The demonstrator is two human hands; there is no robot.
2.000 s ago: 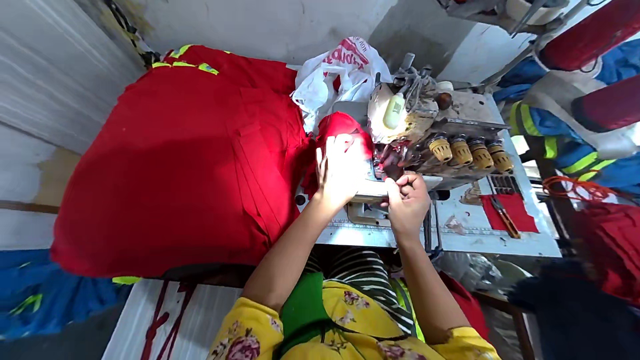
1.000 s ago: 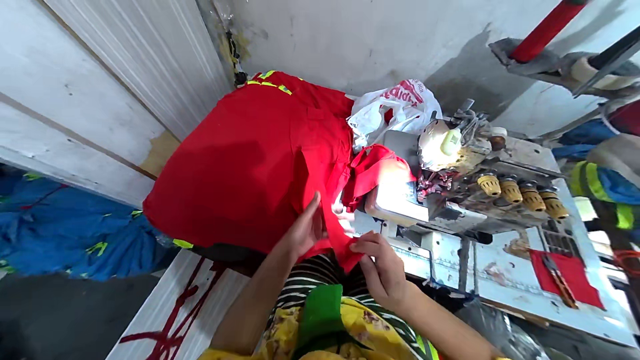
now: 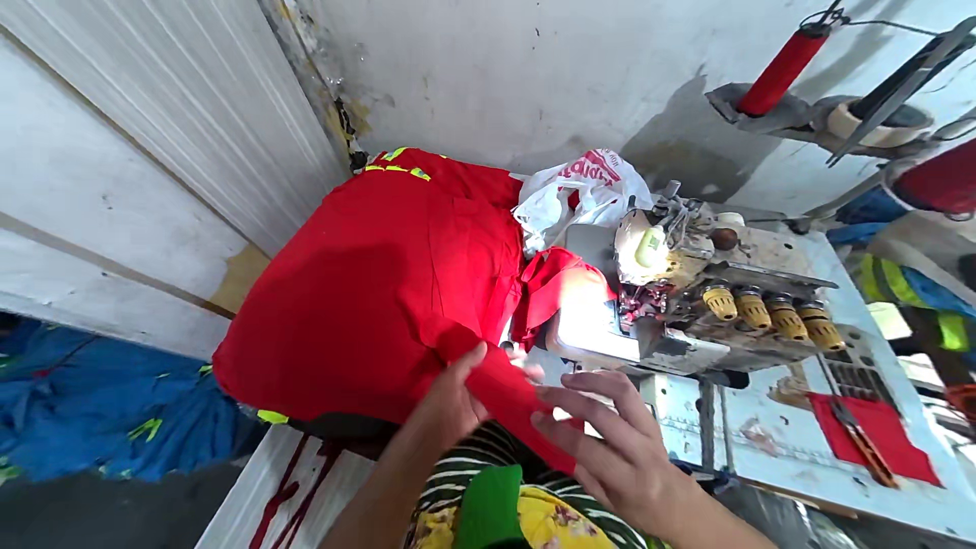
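Note:
My left hand (image 3: 457, 393) grips a narrow strip of red fabric (image 3: 507, 396) between thumb and fingers, over my lap. On the strip's right side, the fingers of my right hand (image 3: 610, 442) rest on its lower part, slightly spread. The strip's upper end lies against a large pile of red garments (image 3: 358, 305) with yellow reflective trim. An overlock sewing machine (image 3: 686, 282) with yellow tension dials stands to the right of my hands. Another bunched red piece (image 3: 560, 290) lies by its lit metal plate (image 3: 591, 328).
Behind the machine is a white plastic bag (image 3: 583, 191). Thread nippers (image 3: 865, 442) lie on a red cloth scrap (image 3: 907, 450) on the worn machine table (image 3: 785, 473). A red thread cone (image 3: 781, 72) stands upper right. Blue garments (image 3: 114, 396) lie at left.
Two seconds ago both hands were at the machine; they are now over my lap with the red strip. Since one second ago, my right hand's fingers have spread along it. The view has shifted.

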